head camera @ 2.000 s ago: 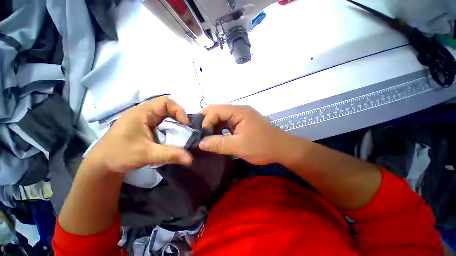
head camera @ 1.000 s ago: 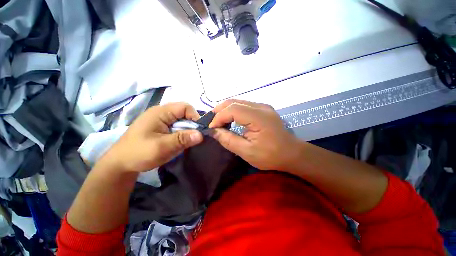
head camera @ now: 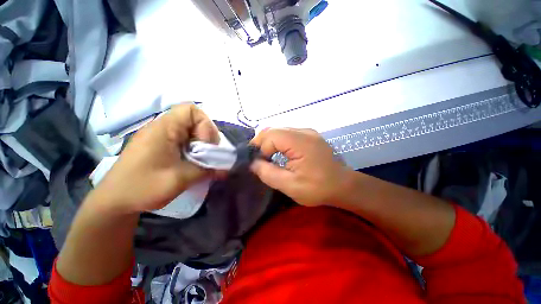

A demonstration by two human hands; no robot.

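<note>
My left hand [head camera: 157, 157] holds a folded light grey garment piece [head camera: 213, 154] between thumb and fingers. My right hand [head camera: 296, 163] pinches the dark edge [head camera: 244, 155] of the same work, close beside my left fingertips. The dark grey fabric panel [head camera: 228, 217] hangs limp below both hands, over the front of my body. The pinched edge is blurred, so its layers cannot be told apart. The presser foot and needle area [head camera: 256, 39] and the dark ribbed attachment [head camera: 293, 44] are above the hands, apart from the fabric.
Mixed grey cut pieces [head camera: 53, 113] are heaped at left. Black scissors [head camera: 516, 68] lie at the upper right. A printed ruler scale [head camera: 421, 123] runs along the table's front edge. More fabric [head camera: 495, 193] is below the table at right.
My left hand has moved a little left and turned, and more of the light grey fold shows between the hands. My right hand has barely moved and still pinches the dark edge.
</note>
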